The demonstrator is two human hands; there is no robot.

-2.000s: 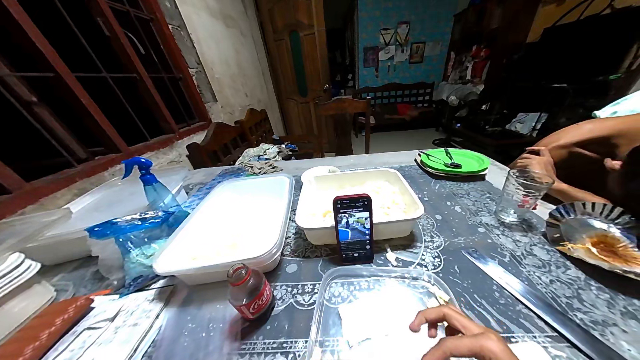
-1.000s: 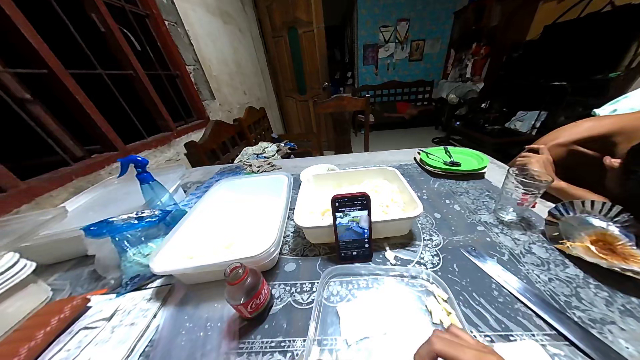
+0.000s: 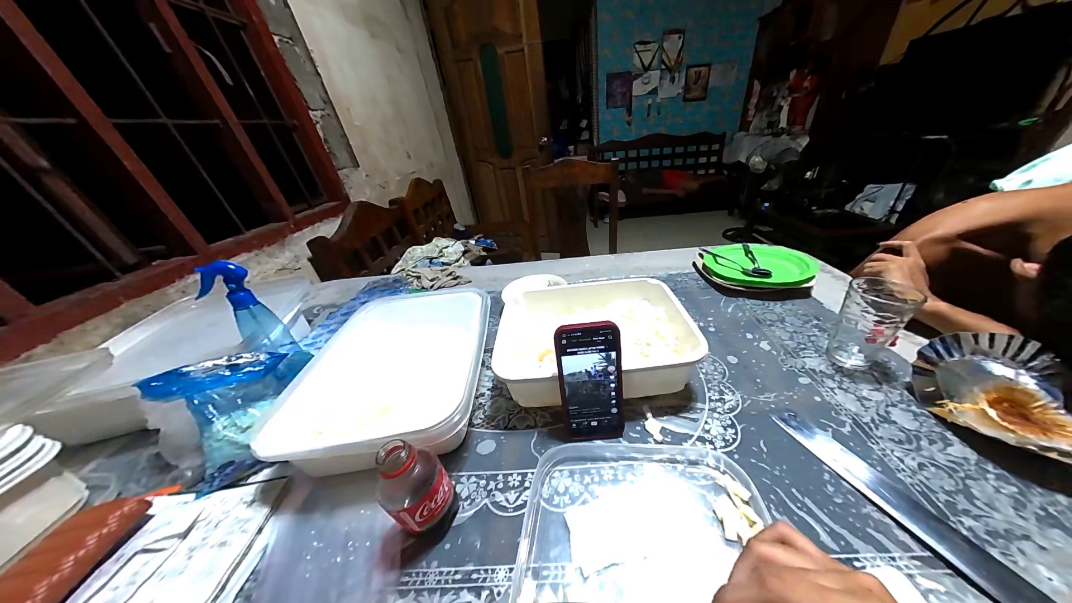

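Note:
My right hand (image 3: 804,569) is at the lower edge of the view, over the right side of a clear plastic container (image 3: 544,494). Its fingers are bent, and their tips are hidden, so what it holds does not show. Inside the container lie a white sheet-like piece (image 3: 615,528) and pale strips (image 3: 735,511) along the right wall. Behind it a phone (image 3: 590,381) with a lit screen leans upright against a cream tub (image 3: 536,389) of whitish pieces. No left hand shows; only a faint blur lies left of the container.
A Coca-Cola bottle (image 3: 416,488) and a white lidded tub (image 3: 394,360) stand at left, beside a blue spray bottle (image 3: 260,322). At right are a long metal strip (image 3: 904,511), a drinking glass (image 3: 875,322), a foil-like plate (image 3: 988,385), green plate (image 3: 783,266) and another person's arm (image 3: 988,243).
My right hand has lowered from above the container's middle right to its lower right side. Its fingers were more spread two seconds ago. Pale strips along the right wall show more plainly now.

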